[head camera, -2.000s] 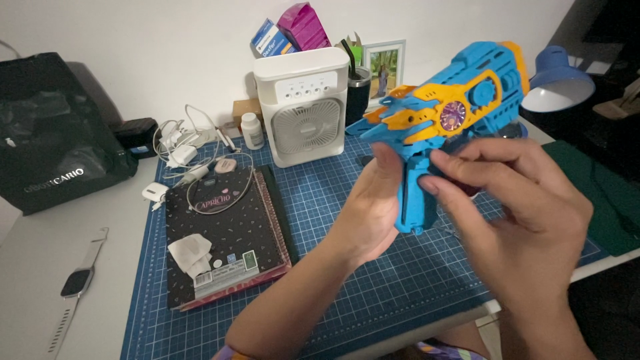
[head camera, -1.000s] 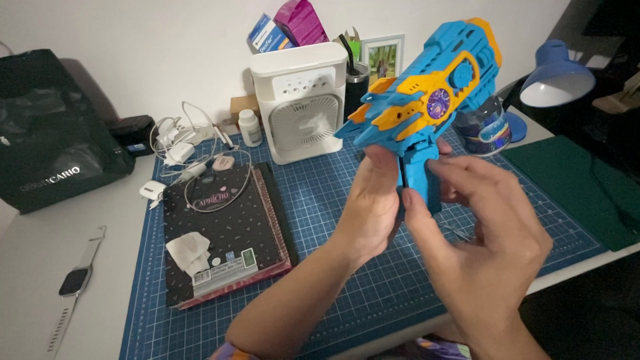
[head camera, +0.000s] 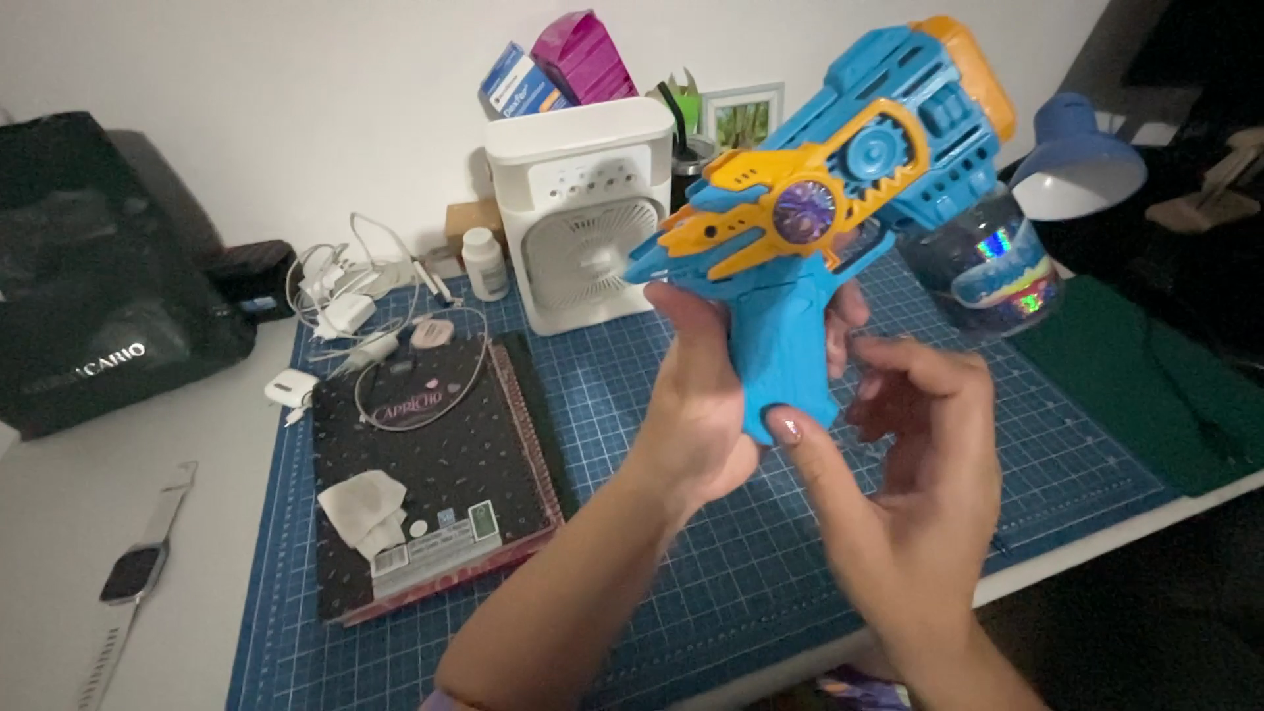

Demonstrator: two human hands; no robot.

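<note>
A blue and orange plastic toy gun (head camera: 869,148) with a purple round disc on its side is held up over the blue cutting mat (head camera: 632,415), its muzzle end tilted up to the right. My left hand (head camera: 696,395) grips its blue handle from behind, thumb near the rear of the body. Beside the handle, my right hand (head camera: 899,474) touches the bottom of the grip with its thumb, the other fingers curled and apart. Behind the toy's front end stands a clear jar (head camera: 997,267) with a shiny label, partly hidden.
A white desk fan (head camera: 592,217), a white bottle (head camera: 485,264) and tangled white cables (head camera: 346,306) are at the back. A black notebook (head camera: 444,464) with a crumpled tissue lies left, near a smartwatch (head camera: 135,573). A dark bag (head camera: 109,276) stands far left, a blue lamp (head camera: 1076,163) right.
My right fingers have moved from the upper part of the handle to its bottom end. The toy gun remains in my left hand, and its muzzle end points up more steeply than two seconds ago.
</note>
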